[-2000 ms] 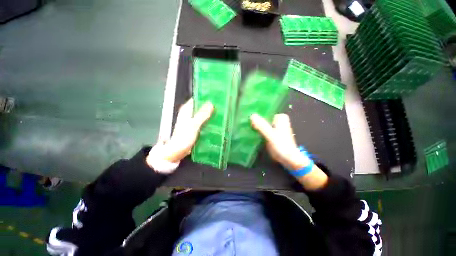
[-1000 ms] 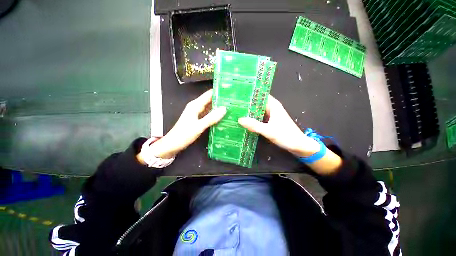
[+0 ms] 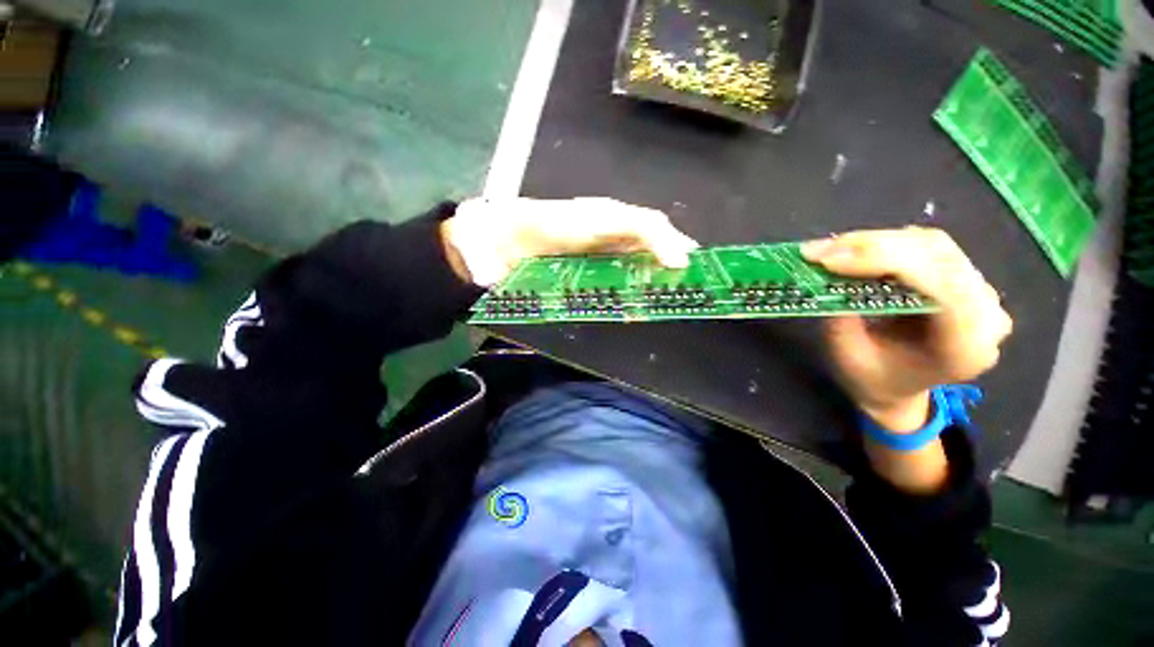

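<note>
A green PCB panel is held crosswise above the black mat near its front edge, tilted, with rows of small dark parts along its near long edge. Whether it is one panel or two together I cannot tell. My left hand holds it along its far edge, left of the middle, thumb on top. My right hand grips its right end, thumb on top and fingers beneath. A black parts tray with loose gold bits lies beyond the panel.
Another green panel lies on the mat at the right. Part of more green panels shows at the top right. A black toothed rack stands at the right edge. Blue items are at the far left.
The panels have come together, then turned from upright to crosswise, with the dark-part strip now facing me. My right hand has shifted to the right end. The view has rotated.
</note>
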